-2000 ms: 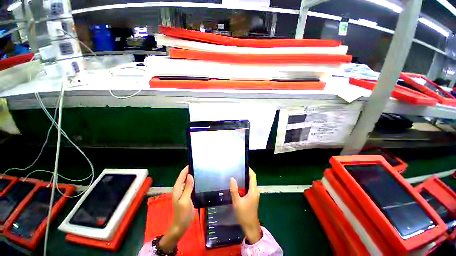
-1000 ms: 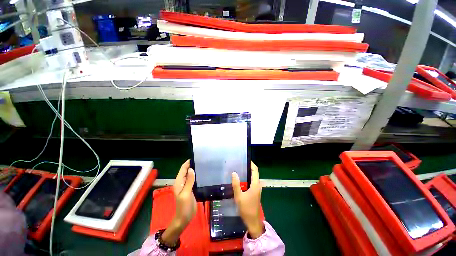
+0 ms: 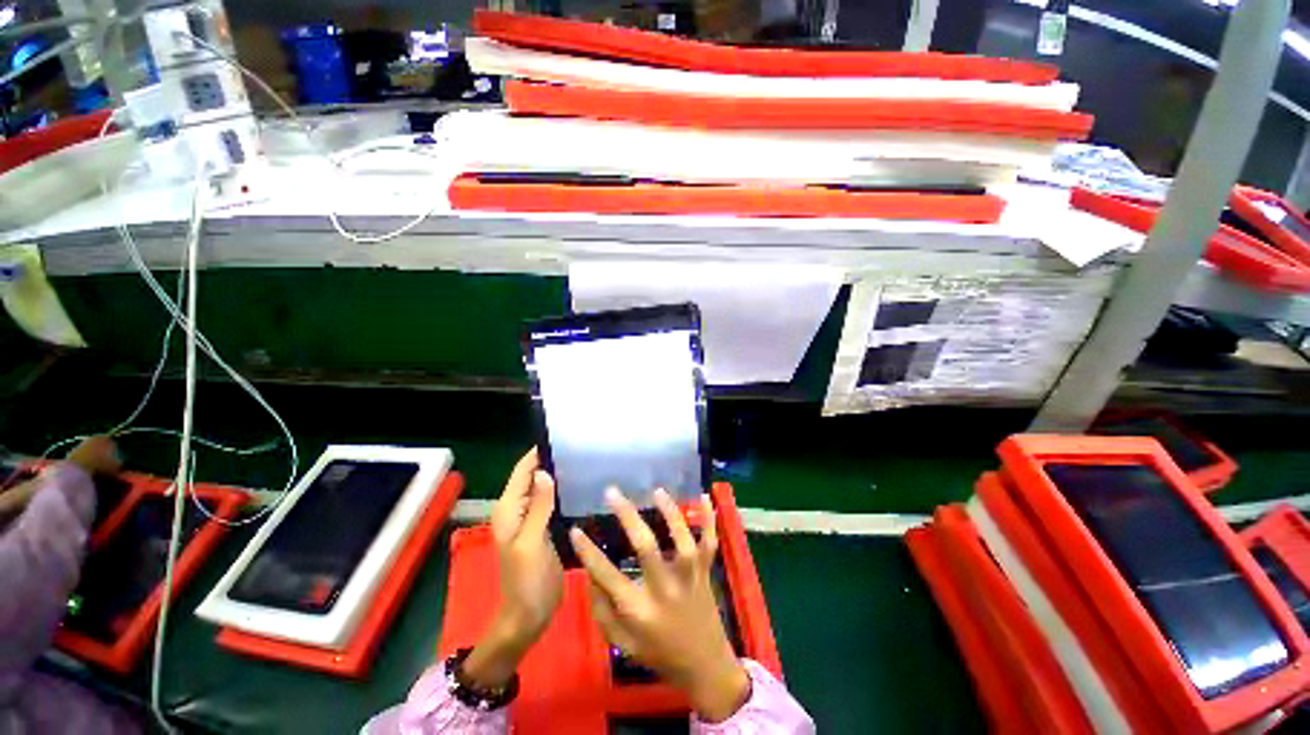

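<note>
A black tablet [image 3: 621, 417] stands nearly upright in front of me, its screen almost plain white. My left hand [image 3: 529, 553] holds it by the lower left edge. My right hand [image 3: 658, 589] is over its lower part with the fingers spread, fingertips at the bottom of the screen; whether they touch it I cannot tell. Below, a red foam tray [image 3: 753, 610] holds a second dark tablet, mostly hidden by my right hand. A flat red foam piece [image 3: 560, 672] lies at its left.
At left are a white foam tray [image 3: 321, 615] with a tablet, on a red one, hanging white cables [image 3: 190, 359], and another person's sleeve [image 3: 50, 553]. At right is a stack of filled trays [image 3: 1056, 574]. A shelf edge [image 3: 474, 244] with papers hangs above.
My right hand has left the tablet's right edge and opened over its lower part. The tablet is tilted slightly left. Another person's arm has come in further at left.
</note>
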